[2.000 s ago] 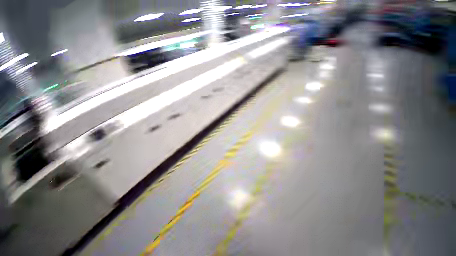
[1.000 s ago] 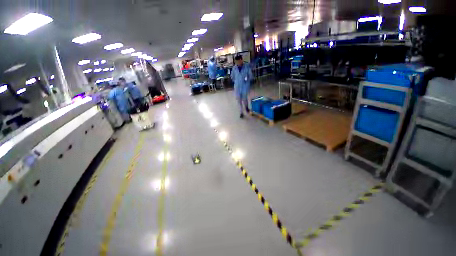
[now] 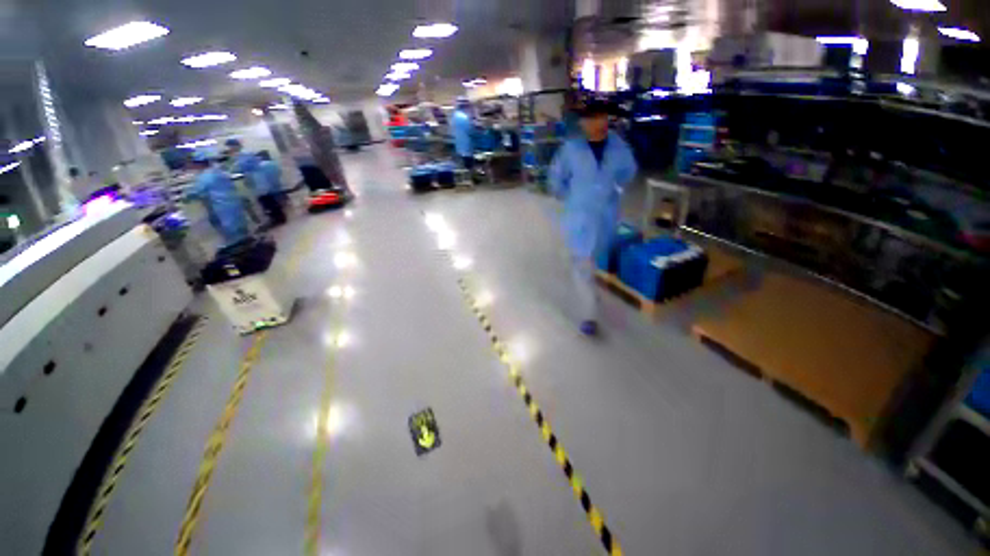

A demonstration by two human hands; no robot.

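Neither my left hand nor my right hand is in view. Nearest in front of me is the shiny grey floor [image 3: 413, 358] with yellow-black tape lanes. A dark floor marker [image 3: 424, 431] with a yellow arrow lies on it at the centre. A long white machine [image 3: 65, 353] runs along the left edge. A person in a blue smock [image 3: 592, 190] stands or walks at centre right, facing me.
A white bin [image 3: 250, 303] with a black top stands front left of two people in blue [image 3: 223, 204]. Blue crates [image 3: 662, 267] sit on a pallet at right, with a bare wooden pallet [image 3: 820, 342] nearer. A cart [image 3: 955, 434] stands at the right edge.
The view has moved forward down the aisle. The person in blue, the white bin and the arrow marker appear nearer. The blue-bin racks at right have mostly left the picture.
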